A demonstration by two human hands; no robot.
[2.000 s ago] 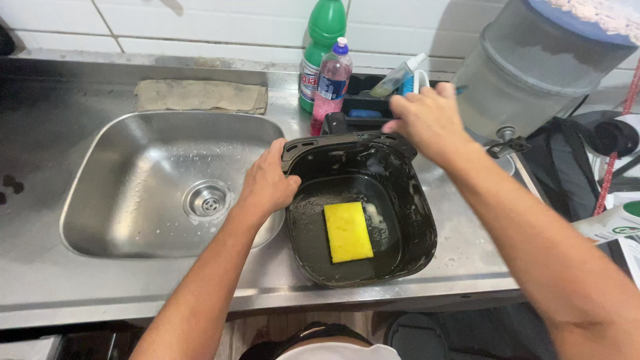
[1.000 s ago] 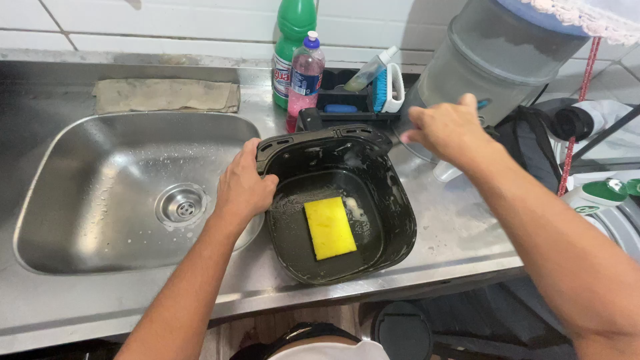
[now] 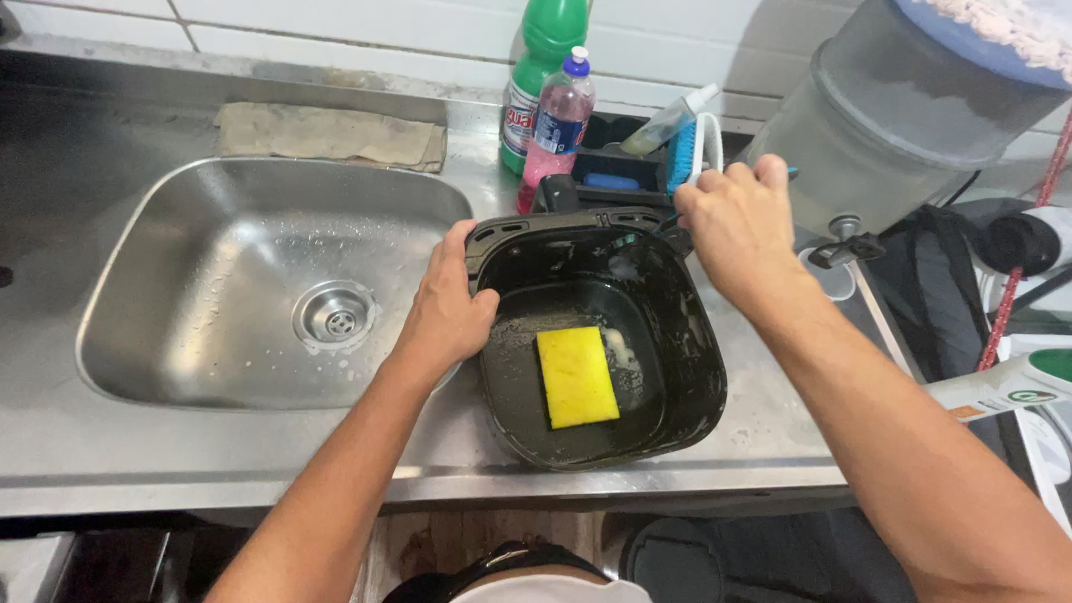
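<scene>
A black air fryer basket stands on the steel counter, right of the sink, with its handle toward the wall. My left hand grips the basket's left rim, thumb inside. A yellow sponge lies flat on the wet basket floor beside some whitish foam. At the basket's back right corner, my right hand is closed around a thin blue tool. One end of it shows past the knuckles and the other reaches down to the corner; my fingers cover its middle.
The steel sink is at left, a folded cloth behind it. Green and pink bottles stand behind the basket, beside a black caddy with a blue-bristled brush. A large water container is back right.
Compared with one second ago, my right hand is closer to the basket's back right corner. My left hand keeps its hold on the rim, and the sponge stays inside the basket.
</scene>
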